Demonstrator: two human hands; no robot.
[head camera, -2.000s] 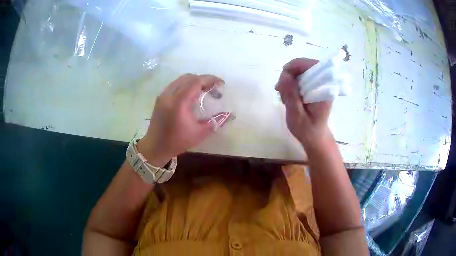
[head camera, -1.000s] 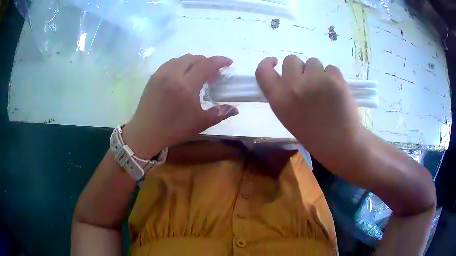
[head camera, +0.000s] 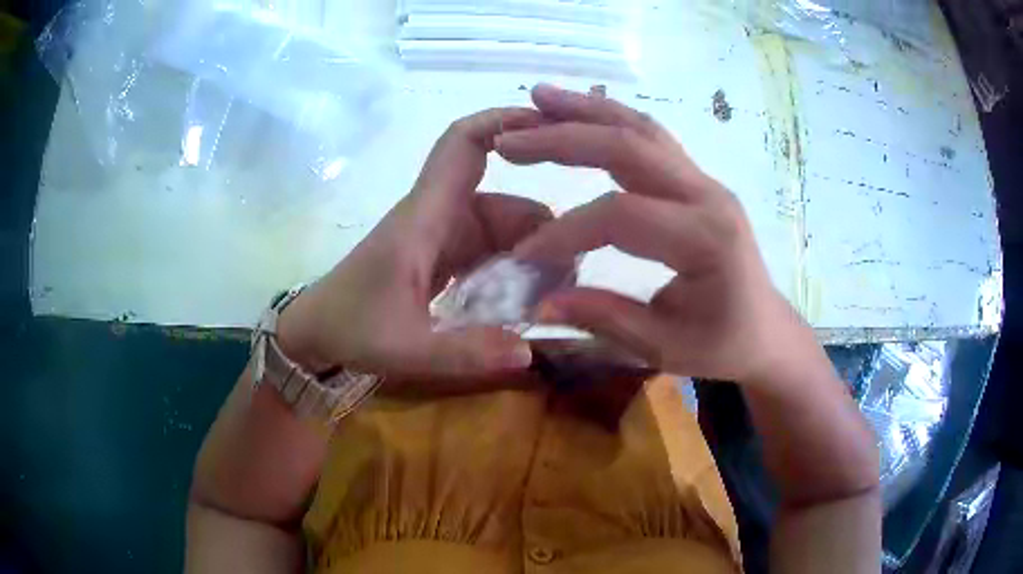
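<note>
A small clear bag (head camera: 490, 294) with white stick ends showing in it is between my two hands, near the table's front edge. It is blurred, and the sticks point up toward the camera. My left hand (head camera: 409, 264) is curled around the bag, with its thumb below. My right hand (head camera: 684, 264) has its thumb and a finger on the bag's right side, its other fingers arched above. The lower part of the bag is hidden.
White sticks (head camera: 516, 39) lie in rows at the far middle of the table (head camera: 146, 264). Glossy clear plastic with a stack of bags (head camera: 258, 73) is at the far left. A blue-edged bin or sack (head camera: 909, 415) with shiny clear packs is below the table at right.
The sticks, earlier loose in my right hand and then lying level at the bag's mouth, are now in the bag and tipped end-up. My right hand has moved left and down to the bag.
</note>
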